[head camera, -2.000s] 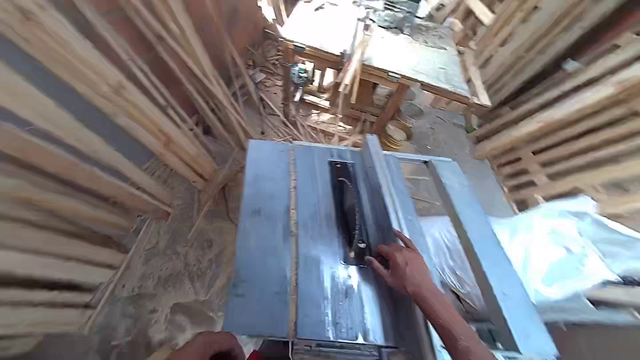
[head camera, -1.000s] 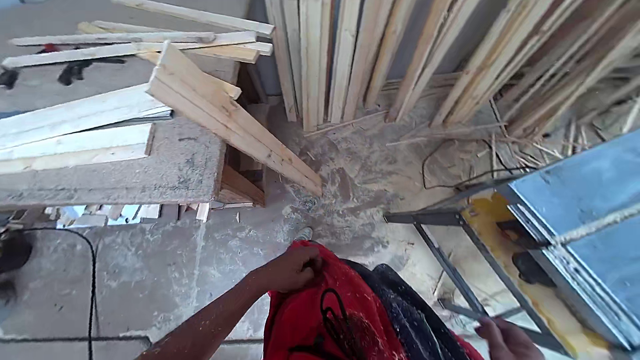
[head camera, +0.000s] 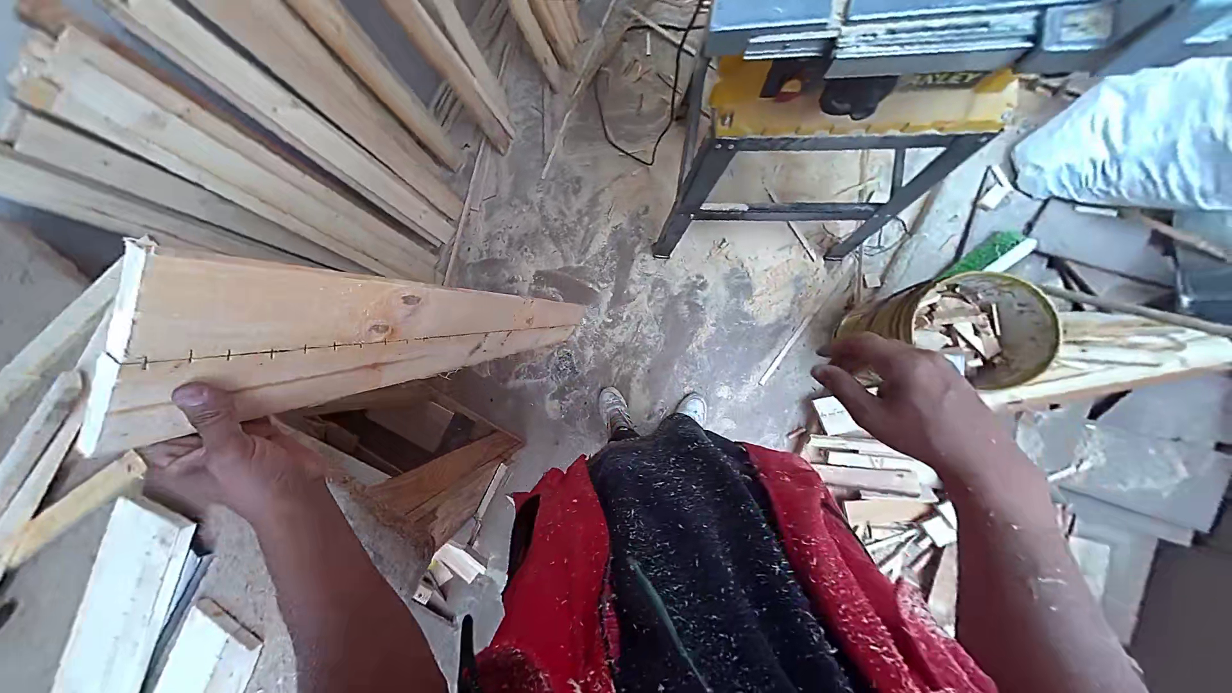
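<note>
A long wooden board (head camera: 289, 313) with a pencil line and short tick marks along it slants down from the left toward the floor. My left hand (head camera: 241, 452) is at its lower edge near the wide end, thumb on the face and fingers behind, holding it. On the right my right hand (head camera: 905, 399) hangs in the air with nothing in it, fingers apart and slightly bent. It appears in front of a round bucket (head camera: 1035, 332) filled with wood offcuts. Sawdust covers my dark clothing and red jacket.
A Stanley table saw (head camera: 866, 96) on a dark metal stand is at the top right. Planks (head camera: 241, 144) lean at the upper left. Offcuts (head camera: 876, 481) lie in a pile below the bucket. A black cable (head camera: 664, 125) loops over the floor near the stand. More boards (head camera: 125, 587) lie at lower left.
The view has swung from the saw's top to the workbench and floor. My left hand, at the red jacket one second ago, now holds the board. My right hand has come up into fuller view.
</note>
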